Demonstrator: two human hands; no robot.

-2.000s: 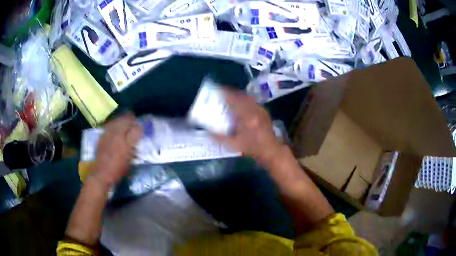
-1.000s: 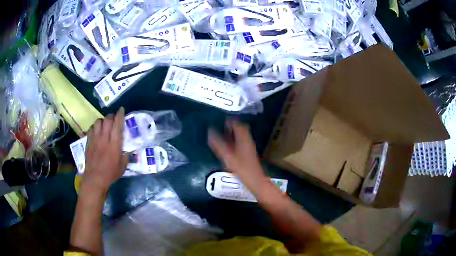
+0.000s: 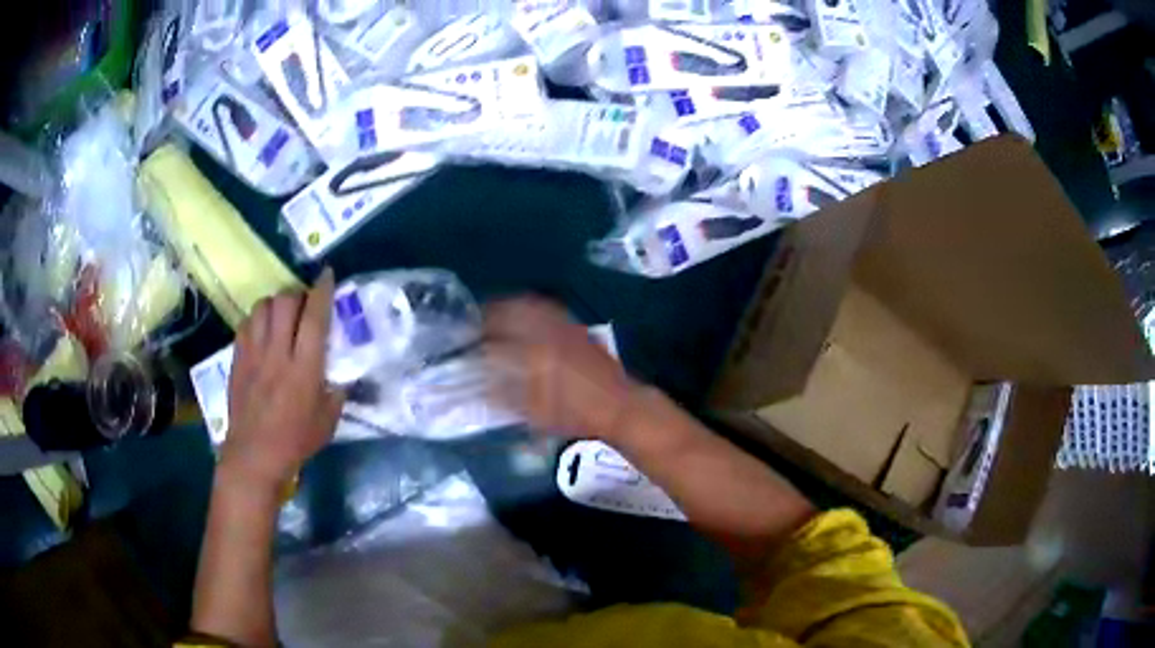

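My left hand (image 3: 279, 380) lies over the left part of a few bagged retail cable boxes (image 3: 380, 323) on the dark green mat, its fingers pressing on them. My right hand (image 3: 538, 367) is blurred at the right end of these boxes; whether it grips one cannot be told. A single white cable box (image 3: 614, 479) with a rounded hang-tab end lies below my right forearm, partly hidden by it. An open brown carton (image 3: 861, 367) stands tilted at the right, with a white box (image 3: 975, 456) upright at its inner right side.
A heap of bagged cable boxes (image 3: 443, 108) spans the far side. A yellow strip (image 3: 215, 234), clear plastic bags (image 3: 95, 203) and a dark round thing (image 3: 57, 403) are at the left. Translucent bags (image 3: 405, 570) lie at the near edge. White nested stack (image 3: 1104, 428) at far right.
My right hand has moved left onto the boxes under my left hand. The box that lay alone below the heap is no longer there. The view has shifted slightly.
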